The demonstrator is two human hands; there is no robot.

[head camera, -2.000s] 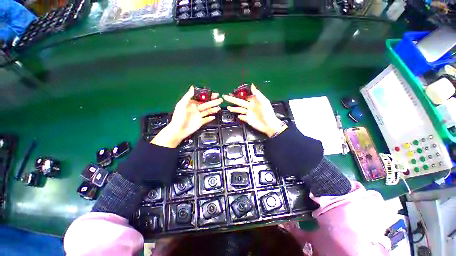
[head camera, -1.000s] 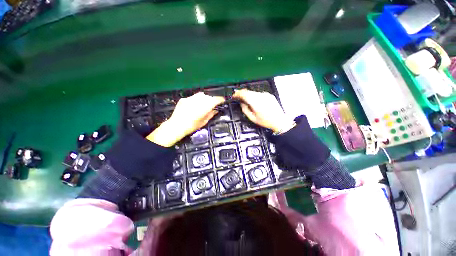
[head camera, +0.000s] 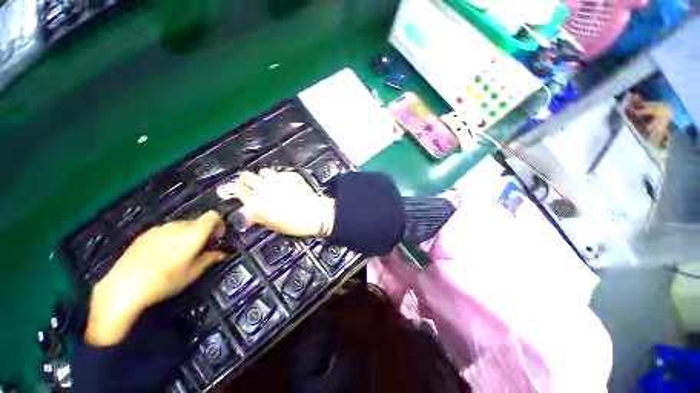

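The black blister tray (head camera: 238, 153) lies tilted across the view under both hands. Several of its near pockets hold black units with a round ring, such as this unit (head camera: 255, 315). My left hand (head camera: 153, 265) is over the left middle of the tray, its fingers bent down beside a dark pocket. My right hand (head camera: 280, 201) is just right of it, fingertips down at the tray. The fingertips of both hands are close together and blurred. I cannot tell whether either hand grips a unit.
A white paper sheet (head camera: 349, 115) lies beyond the tray, with a smartphone (head camera: 424, 127) and a white cable bundle (head camera: 463, 129) beside it. A pale bench tester (head camera: 453, 57) stands behind. Loose black units (head camera: 54, 338) are at lower left. A pink fan-like grille (head camera: 599, 23) is at upper right.
The view has turned and shifted to the right. The lit units seen in both hands two seconds ago are not visible now; my hands have come down over the tray.
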